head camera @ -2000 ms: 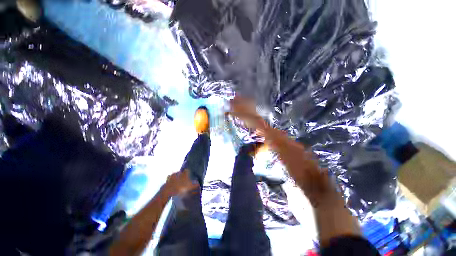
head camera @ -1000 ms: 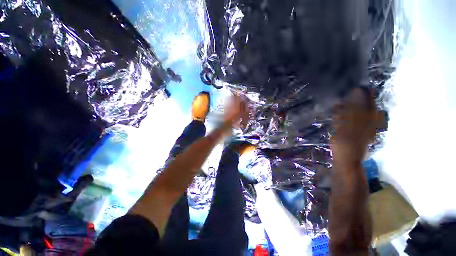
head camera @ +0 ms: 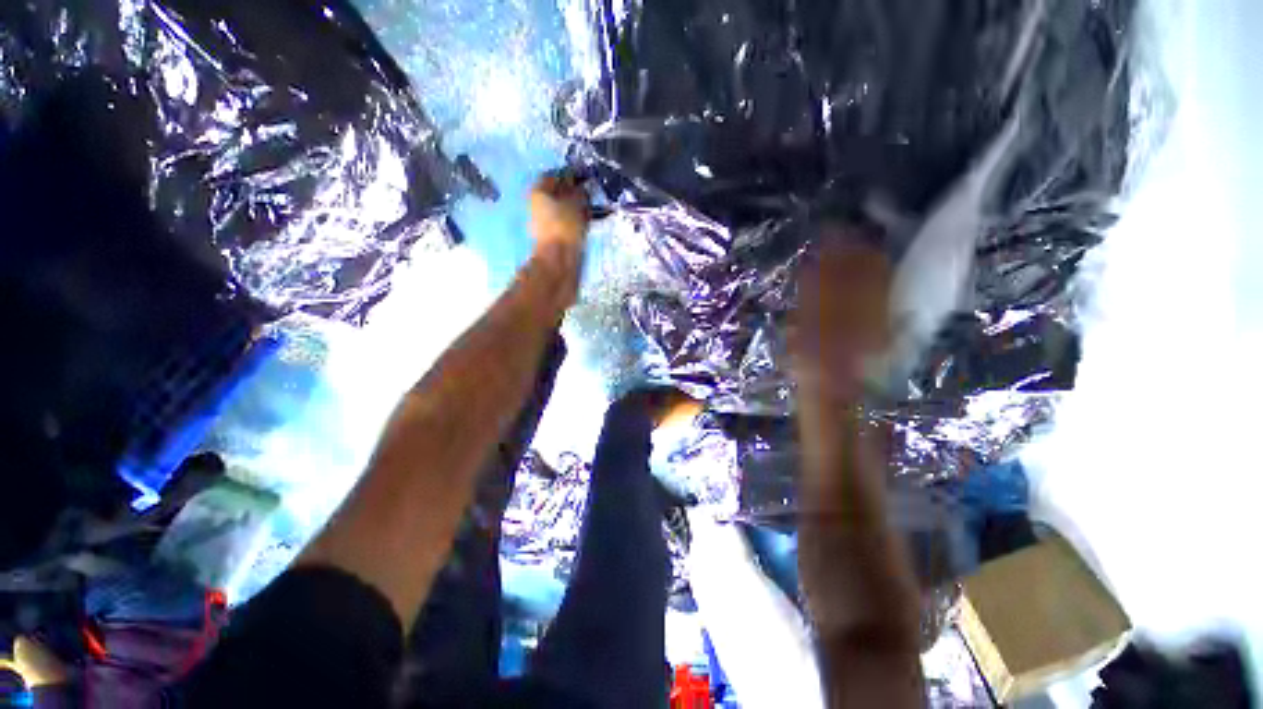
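Observation:
A pile of bagged garments [head camera: 831,97], black cloth under shiny clear film, lies at upper centre and right. My left hand [head camera: 560,208] is at the pile's left end, its fingers closed around dark hanger hooks [head camera: 593,205] there. My right hand [head camera: 842,298] is blurred and lies over the middle of the pile. A pale, loose flap of film shows just right of it. Whether my right fingers hold cloth or film cannot be told.
Another pile of bagged garments [head camera: 277,166] lies at left, hooks towards me. A blue crate [head camera: 201,416] with dark cloth stands at lower left. A cardboard box [head camera: 1046,616] is at lower right. My legs stand on the blue floor [head camera: 485,69]. A person's hand [head camera: 39,662] shows at lower left.
My left hand has moved forward and left to the hooks. My right hand has moved from the pile's right side to its middle. The view has shifted slightly.

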